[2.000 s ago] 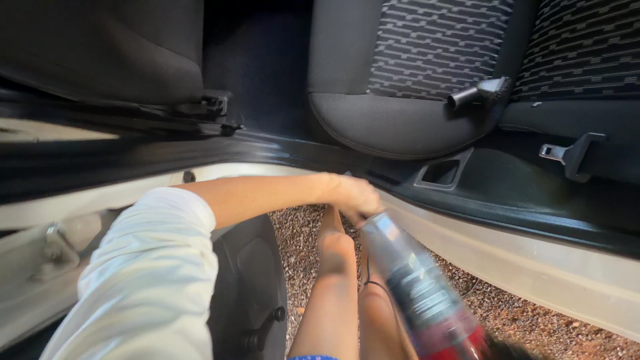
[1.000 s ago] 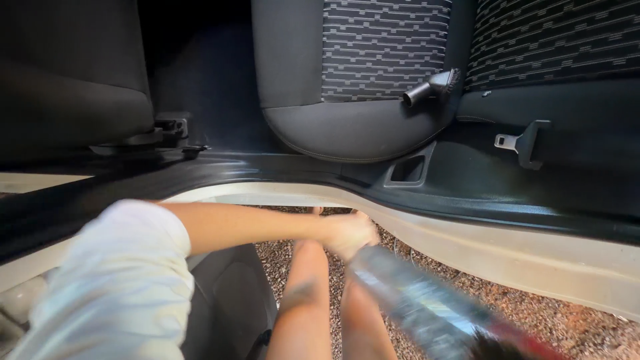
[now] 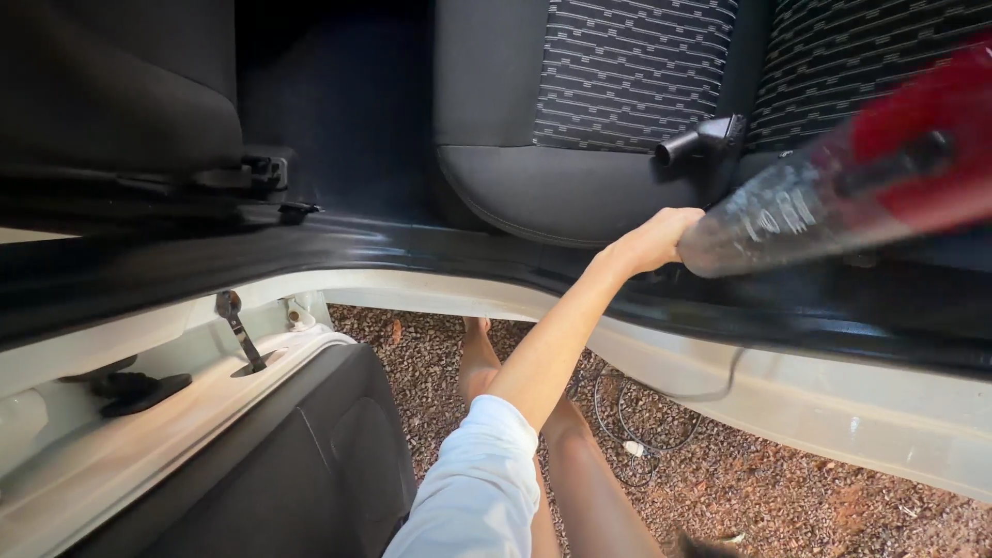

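Observation:
My left hand [image 3: 659, 239] holds the narrow front end of a handheld vacuum cleaner [image 3: 876, 167], its fingers partly hidden by it. The vacuum has a clear grey front and a red body, blurred, and it reaches to the upper right over the car's rear seat and sill. My right hand is not in view. Just above my left hand, a black vacuum nozzle attachment [image 3: 701, 143] lies on the grey patterned rear seat [image 3: 635, 77].
A black and white door sill [image 3: 465, 298] crosses the view. An open car door [image 3: 310, 449] stands at lower left, with its check strap [image 3: 240, 333] above. A thin cable [image 3: 659, 446] lies coiled on gravel [image 3: 744, 496] beside my legs. A front seat [image 3: 116, 93] is at upper left.
My left hand and the vacuum have moved up and right, from over the gravel and sill edge to over the seat side. The vacuum now points its red body up right instead of down right.

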